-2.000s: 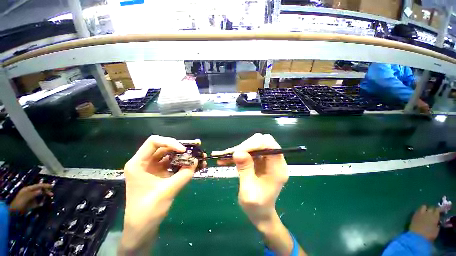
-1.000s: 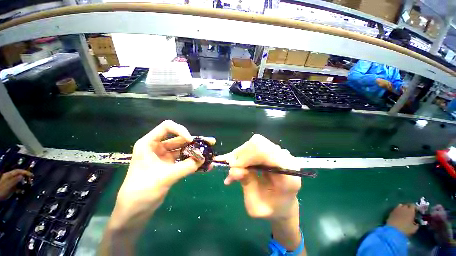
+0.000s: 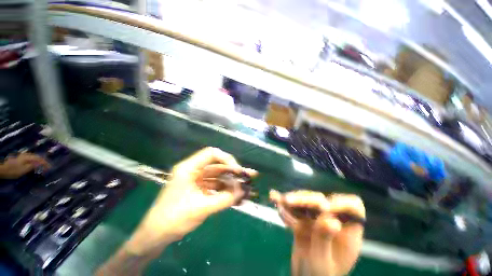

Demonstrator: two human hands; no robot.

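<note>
The frame is blurred by motion. My left hand (image 3: 197,197) holds a small dark roundish assembly (image 3: 241,186) between thumb and fingers, above the white rail. My right hand (image 3: 326,229) is to the right, apart from the assembly, its fingers curled around a dark thin stick-like tool (image 3: 350,218). The tool's tip is hidden or too blurred to tell.
A black pocketed tray (image 3: 89,215) with silvery parts lies at left, with another person's hand (image 3: 21,164) over it. A white rail (image 3: 102,156) crosses the green bench. Beyond are dark trays (image 3: 323,148), a blue-sleeved person (image 3: 415,161) and a red object (image 3: 477,264) at lower right.
The view has tilted and blurred. My right hand has moved away from the assembly, to the right and down, and the tool no longer meets the assembly. My left hand still holds it.
</note>
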